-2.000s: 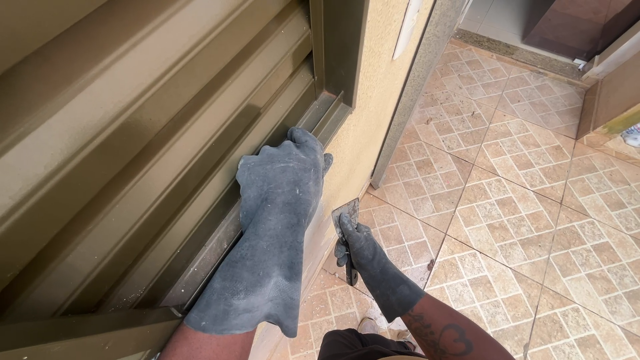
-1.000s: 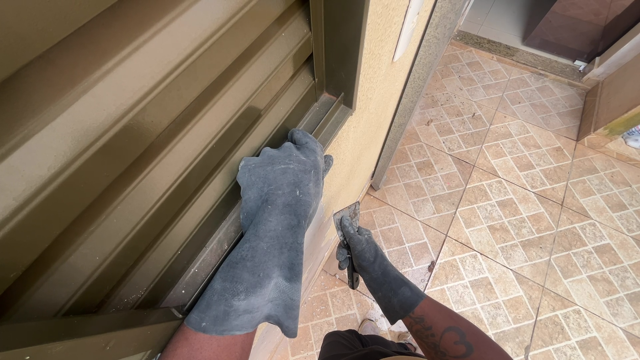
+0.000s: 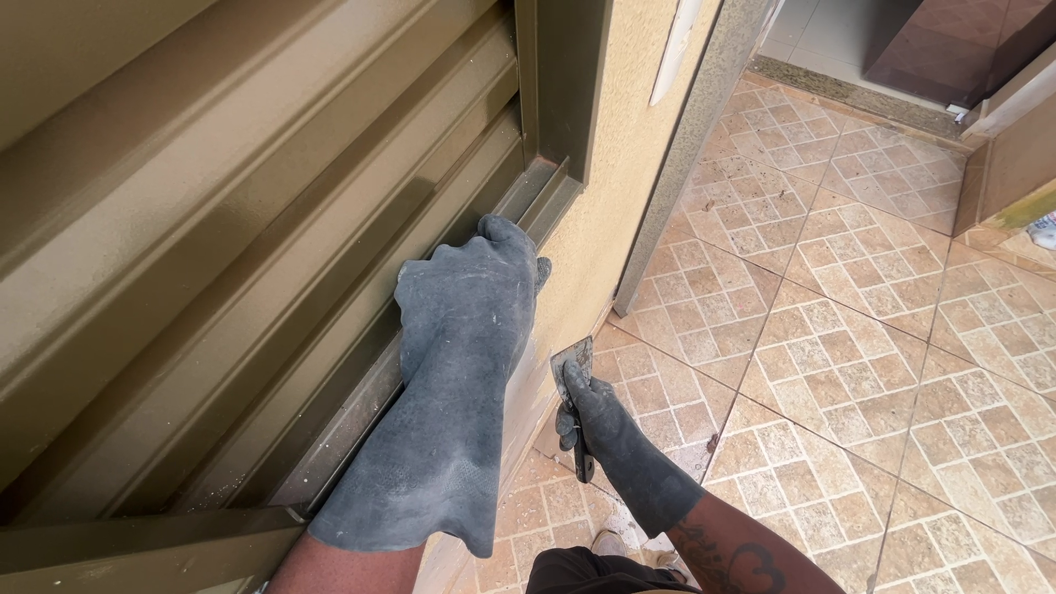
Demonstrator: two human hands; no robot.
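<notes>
A loose dark rubber glove covers my left hand [image 3: 487,289], which rests over the sill track of the brown metal louvered shutter [image 3: 272,239]. Its fingers curl over the edge of the window frame [image 3: 540,194]; the fingertips are mostly hidden, so a grip is not certain. Lower and to the right, my right hand [image 3: 594,412], gloved too, grips a putty knife [image 3: 575,355] by its black handle. The stained metal blade points up, close to the foot of the yellow textured wall [image 3: 577,280].
Beige patterned floor tiles [image 3: 841,363] spread out on the right, with bits of debris on them. A grey stone door jamb [image 3: 689,157] edges the wall. Beyond lies a doorway with a stone threshold [image 3: 858,95]. My shoes show at the bottom.
</notes>
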